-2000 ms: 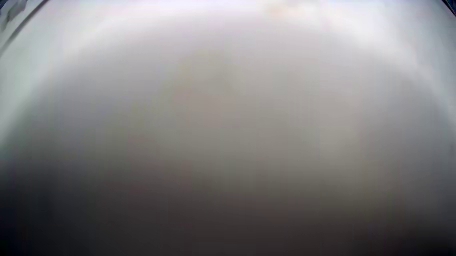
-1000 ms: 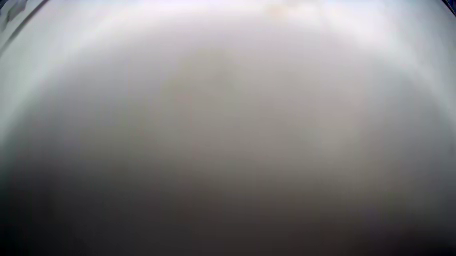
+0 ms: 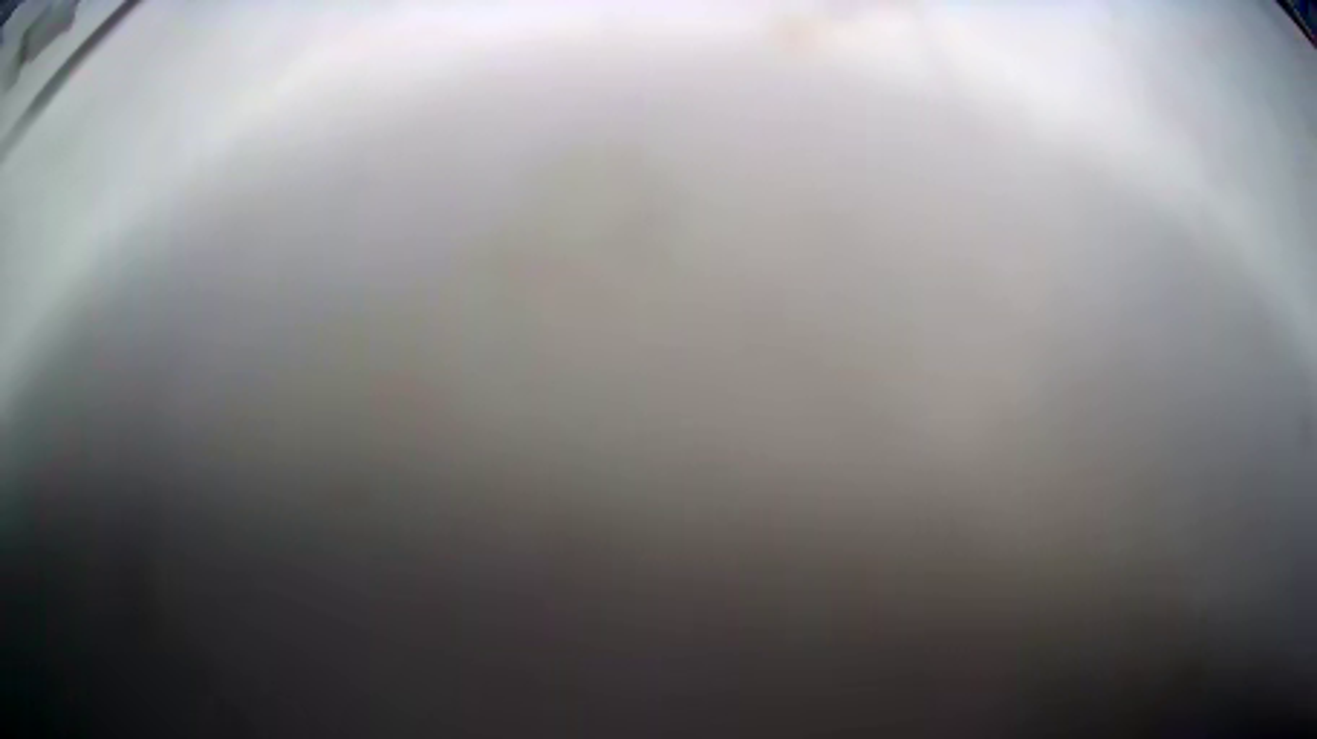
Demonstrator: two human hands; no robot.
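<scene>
A pale grey, badly blurred surface (image 3: 664,361) fills nearly the whole head view, very close to the camera. It is bright along the top and dark along the bottom. I cannot tell what it is. A faint orange smudge (image 3: 803,29) shows at the top edge, right of the middle. It is too blurred to name. Neither my left hand nor my right hand can be seen.
At the top left corner a dark slanting line (image 3: 65,80) borders the bright area, with a small grey shape (image 3: 48,26) beyond it. A small dark blue patch (image 3: 1304,18) shows at the top right corner.
</scene>
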